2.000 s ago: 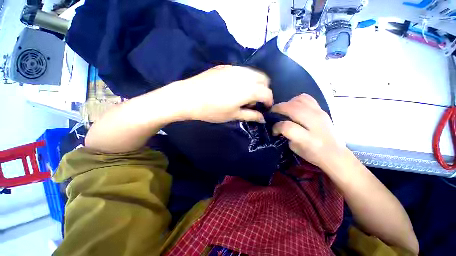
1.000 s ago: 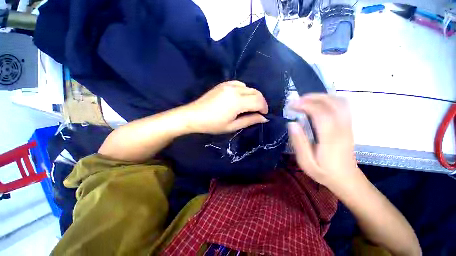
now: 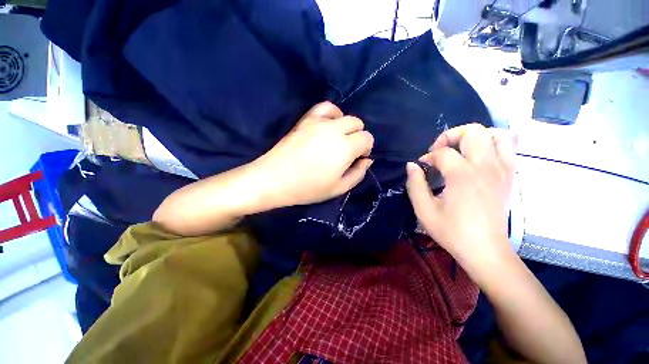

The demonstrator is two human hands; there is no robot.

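A large dark navy garment (image 3: pixel 213 78) is heaped on the left of the white table and spreads over my lap, with pale fraying thread on its cut edges. My left hand (image 3: pixel 327 153) pinches the navy cloth near the middle. My right hand (image 3: pixel 462 178) is just to its right, thumb and fingers closed on a small dark piece at the garment's edge; whether it is a cloth end or a separate thing is unclear. A pale stitched line runs up to the garment's upper corner.
Sewing machine parts (image 3: pixel 562 35) stand at the upper right, with a blue-grey block (image 3: pixel 560 98) below them. A dark thread (image 3: pixel 569 165) crosses the white table. A red scissors handle (image 3: pixel 638 245) is at the right edge. A blue crate (image 3: pixel 55 167) and red stool (image 3: pixel 27 206) are at left.
The view has shifted. My right hand was blurred and apart from the cloth edge; its fingers are now closed at the edge. The machine head shows larger at the upper right.
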